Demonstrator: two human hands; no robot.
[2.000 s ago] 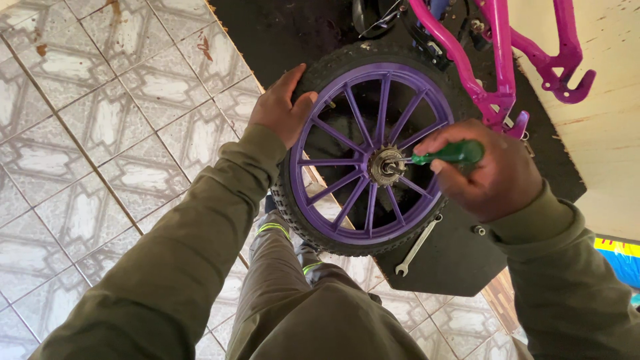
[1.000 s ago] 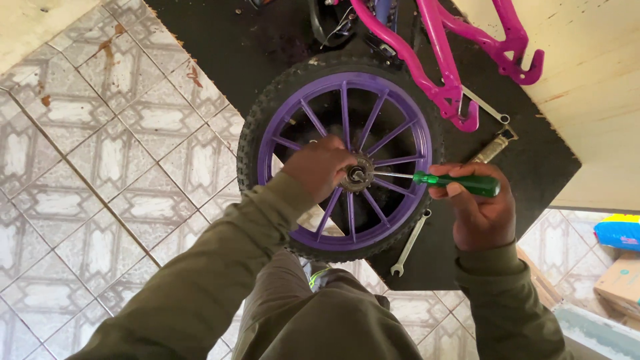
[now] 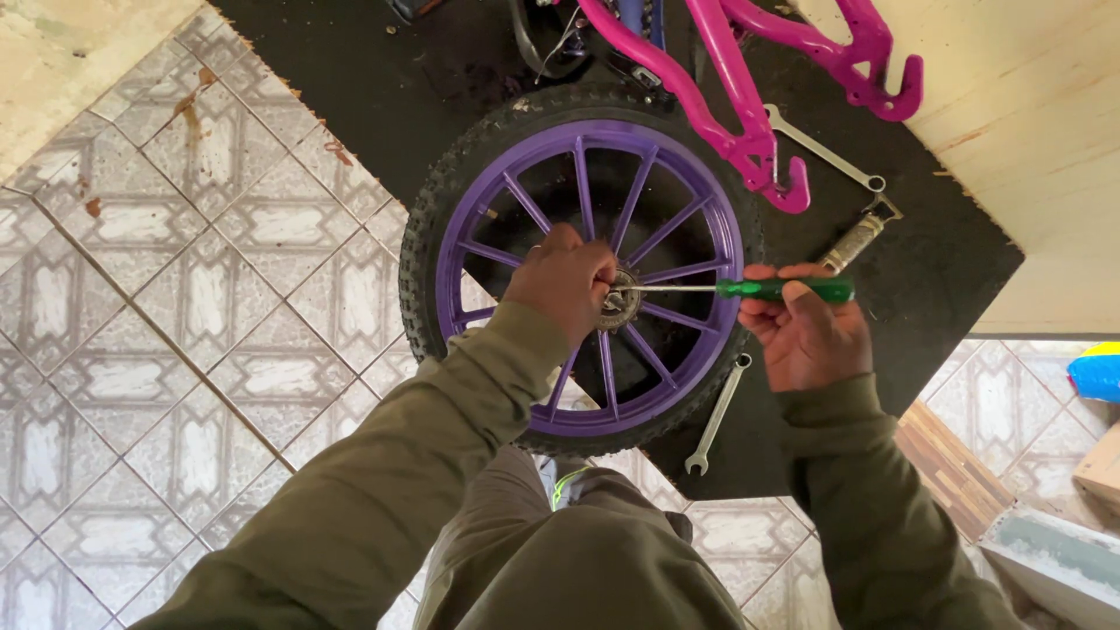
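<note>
A purple spoked bicycle wheel (image 3: 717, 214) with a black knobby tyre (image 3: 423, 271) lies flat, partly over the edge of a black board. My right hand (image 3: 809, 328) holds a screwdriver by its green handle (image 3: 831, 290). The screwdriver's metal shaft (image 3: 678, 288) points left, its tip at the hub and sprocket (image 3: 619, 302) in the wheel's middle. My left hand (image 3: 564, 280) is at the hub's left side, fingers bent together; whether it grips anything is hidden.
A pink bicycle frame (image 3: 735, 79) lies beyond the wheel. One combination wrench (image 3: 822, 149) rests near its dropouts, another (image 3: 719, 416) below right of the wheel. A worn metal tool (image 3: 853, 245) lies right on the black board (image 3: 927, 262). Boxes (image 3: 1059, 560) stand on the tiled floor.
My left hand has left the tyre's upper left side, where it was two seconds ago, and is at the hub. My right hand has moved back along the screwdriver, away from the hub.
</note>
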